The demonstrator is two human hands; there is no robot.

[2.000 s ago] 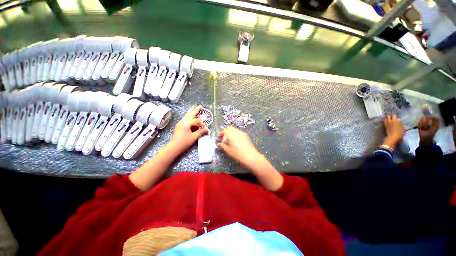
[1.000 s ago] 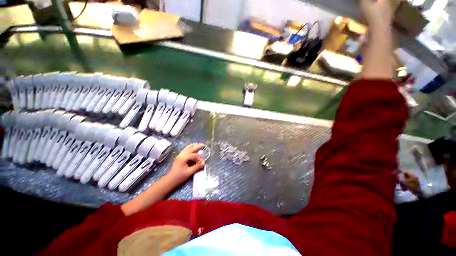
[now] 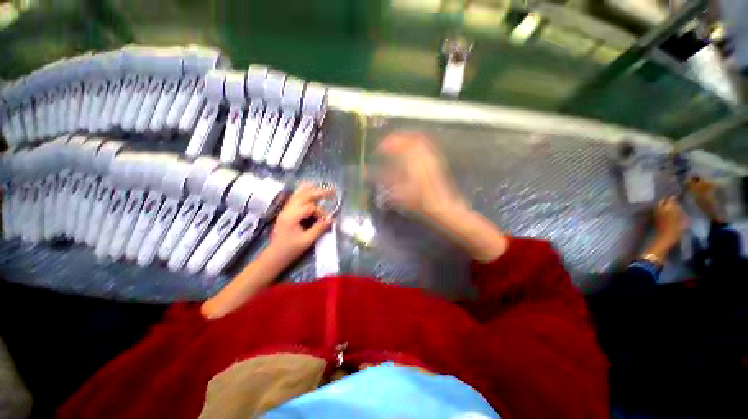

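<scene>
A white handheld fan (image 3: 326,252) lies on the bubble wrap in front of me, its handle toward me. My left hand (image 3: 301,223) holds it at the round head, with thumb and fingertips pinched at the neck. My right hand (image 3: 418,176) is strongly blurred, above the wrap to the right of the fan; whether its fingers hold anything cannot be told. A small bright, whitish patch (image 3: 358,228) shows just right of the fan handle. The pile of small parts is mostly hidden by my right hand.
Two rows of white fans (image 3: 148,217) stand close together on the left. Another fan (image 3: 453,75) lies on the green surface beyond the bench's pale edge (image 3: 492,115). At the right, another person's hands (image 3: 671,221) are near a white fan (image 3: 640,183).
My right arm, raised high to the upper right one second ago, is back down over the bench. My left hand stays on the fan. The camera view has tilted back downward.
</scene>
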